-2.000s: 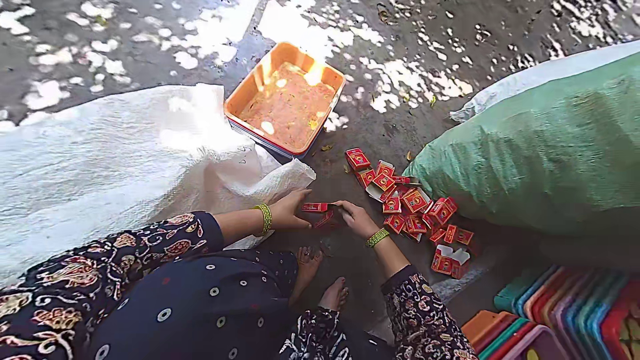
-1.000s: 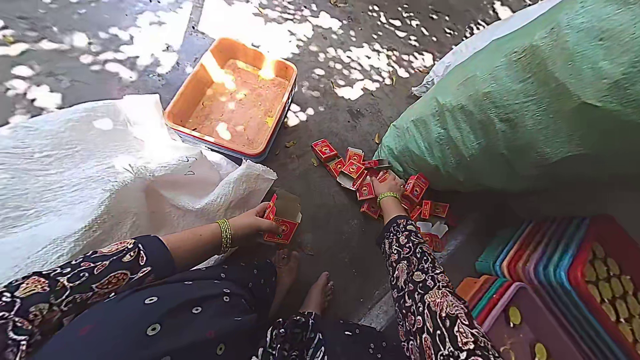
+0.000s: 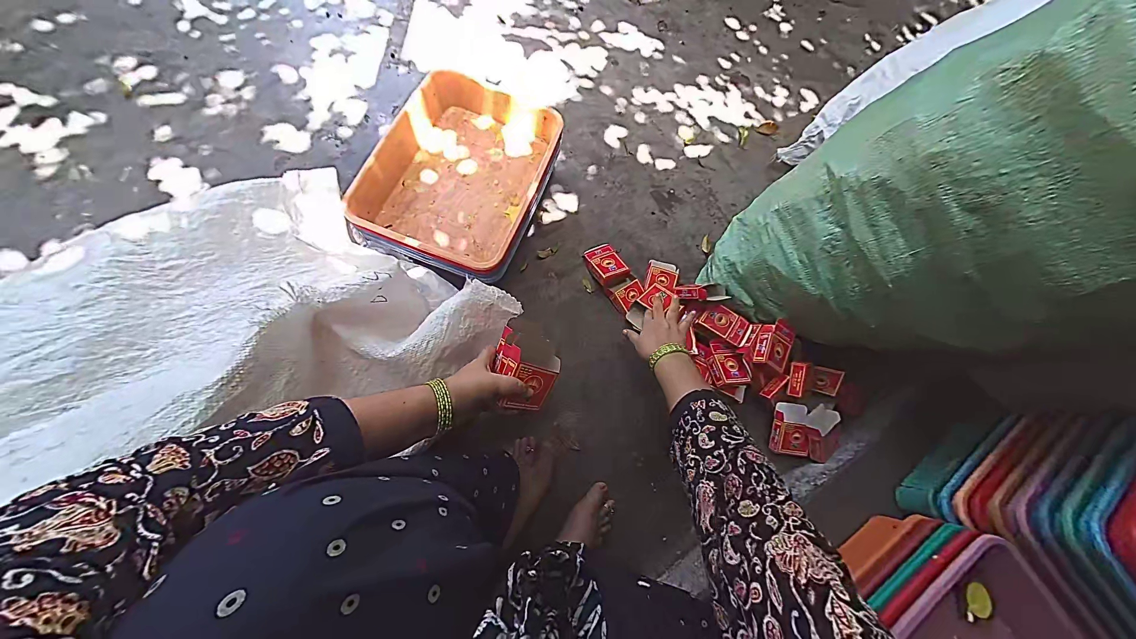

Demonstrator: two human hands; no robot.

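My left hand (image 3: 486, 386) grips a small red cardboard box (image 3: 532, 383) with its flaps up, beside the edge of a white woven sack (image 3: 355, 328). Farther right, my right hand (image 3: 661, 331) reaches over a pile of small red printed boxes (image 3: 723, 324) on the ground, its fingers spread on a box at the pile's left side. Whether it grips that box I cannot tell. One box with raised flaps (image 3: 804, 433) lies at the pile's near edge. My bare feet are between the two arms.
An orange plastic tray (image 3: 461, 186) rests on other trays beyond the white sack. A bulging green sack (image 3: 941, 195) lies at the right, against the pile. Stacked coloured trays (image 3: 1021, 497) stand at the lower right.
My hands were together at a red box two seconds ago and are now apart. My right hand has moved from the pile's near middle to its left side since one second ago.
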